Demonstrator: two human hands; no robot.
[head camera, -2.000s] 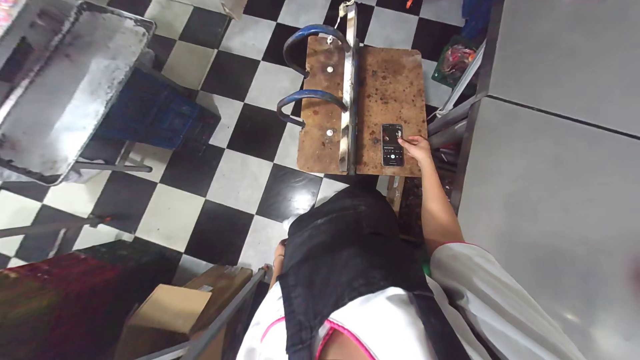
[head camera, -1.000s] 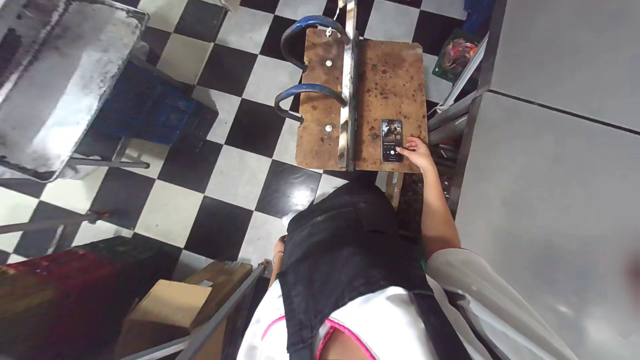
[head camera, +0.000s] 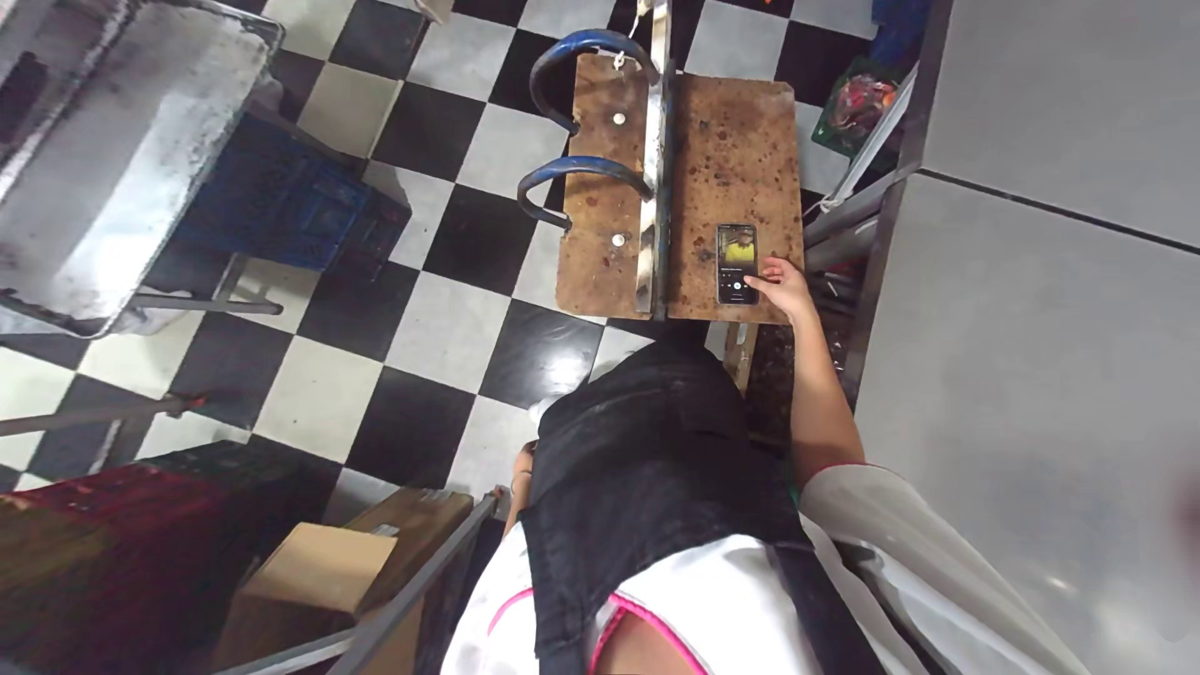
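A smartphone (head camera: 737, 267) lies on the right part of a worn, stained wooden board (head camera: 736, 159). At its lower right, my right hand (head camera: 780, 286) has a finger or thumb on the lit screen, with the other fingers loosely bent over the board. A metal bar (head camera: 653, 187) runs lengthwise over the board, and two curved blue handles (head camera: 586, 167) arch from it to the left. My left hand (head camera: 525, 459) hangs beside the black apron (head camera: 647, 441), mostly hidden by it, so its fingers cannot be made out.
A metal counter (head camera: 1041, 375) fills the right side. At upper left stands a whitish metal tray (head camera: 141, 141) beside a blue plastic crate (head camera: 272, 202). An open cardboard box (head camera: 323, 567) and a grey metal rail (head camera: 422, 581) are at lower left. The floor has black and white tiles.
The picture on the phone's screen has changed, now showing a yellow area. My right hand stays by the phone, its finger or thumb still at the lower part of the screen.
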